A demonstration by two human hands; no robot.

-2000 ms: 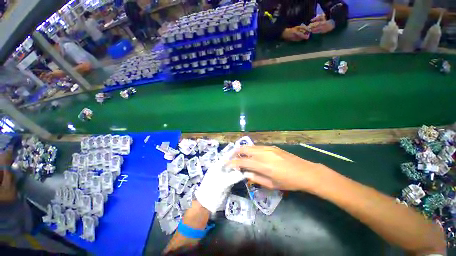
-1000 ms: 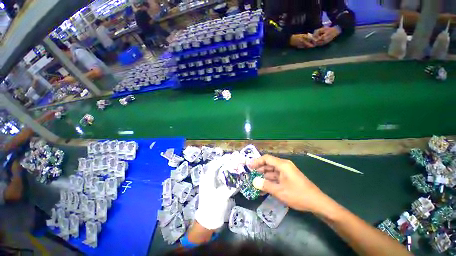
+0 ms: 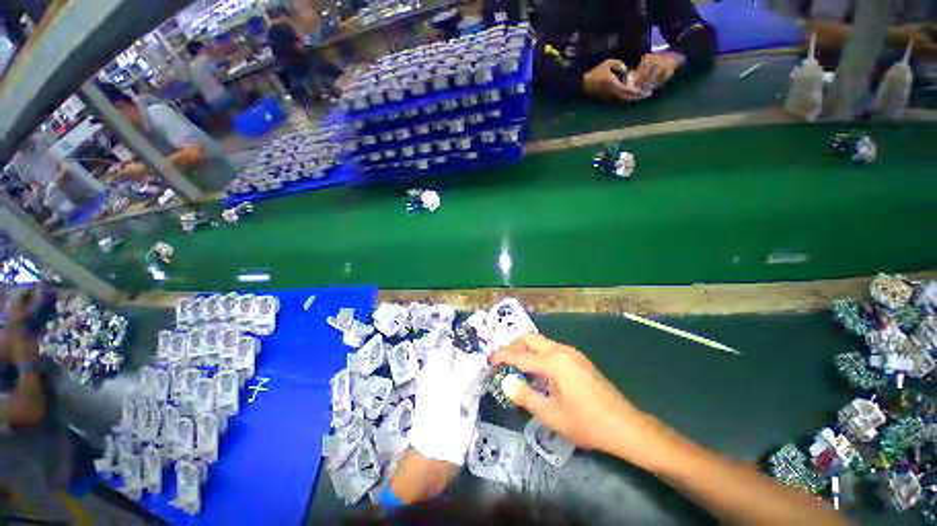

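Note:
My left hand [image 3: 445,403], in a white glove with a blue wristband, is closed around a circuit-board assembly. My bare right hand [image 3: 560,385] pinches the green board of the same assembly [image 3: 503,384] from the right. Dark wires and a pale block show between the hands; the fingers hide much of it. A white housing [image 3: 506,321] lies just beyond my fingertips; whether it touches them I cannot tell. Loose housings [image 3: 372,396] are heaped left of my glove, and two more [image 3: 497,452] lie near me below my hands.
A blue sheet [image 3: 269,411] marked 7 holds rows of housings at left. Circuit-board assemblies [image 3: 863,416] are piled at right. A thin stick [image 3: 680,333] lies near the tan edge strip. Beyond is the green belt [image 3: 616,231] with spaced units, stacked trays, bottles and another person's hands.
Two seconds ago my hands were together over the heap; the assembly then came into view between them. My left hand has turned a little over it. Units on the belt have moved left.

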